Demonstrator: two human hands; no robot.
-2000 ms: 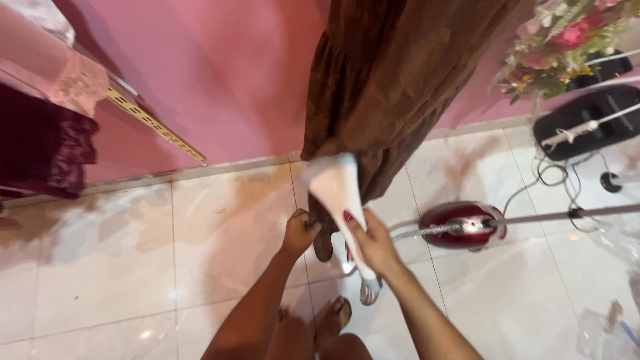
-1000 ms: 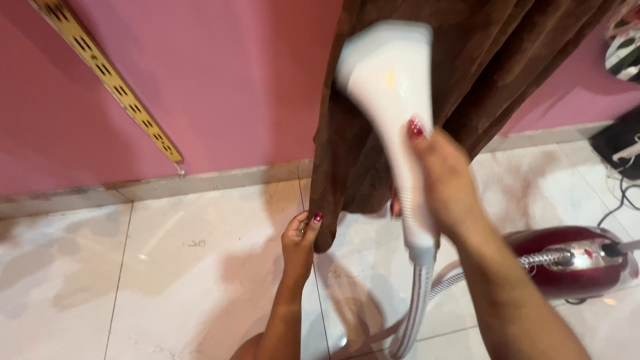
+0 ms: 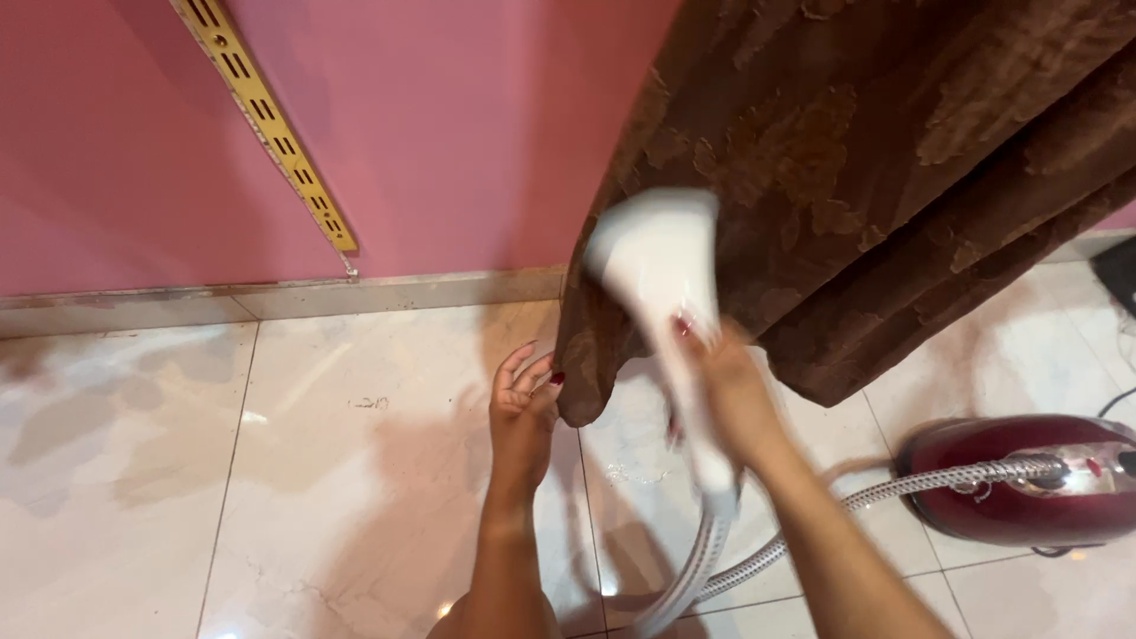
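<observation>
A brown patterned fabric garment (image 3: 799, 160) hangs in folds in front of the pink wall. My right hand (image 3: 732, 390) is wrapped around the handle of a white garment steamer head (image 3: 661, 253), which is blurred and lies over the garment's left part. A braided hose (image 3: 697, 568) runs from the bottom of the handle. At the garment's lower left corner is my left hand (image 3: 525, 404), its thumb against the fabric edge and its other fingers spread; whether it pinches the cloth is hard to tell.
The dark red steamer base (image 3: 1021, 479) stands on the tiled floor at the right, with the hose looping to it. A yellow slotted metal strip (image 3: 284, 142) is fixed to the wall at upper left. A black object (image 3: 1118, 271) shows at the right edge.
The steamer head in my right hand is lower on the garment than one second ago. My left hand stays by the lower corner, its fingers now more spread. The view has moved closer since two seconds ago.
</observation>
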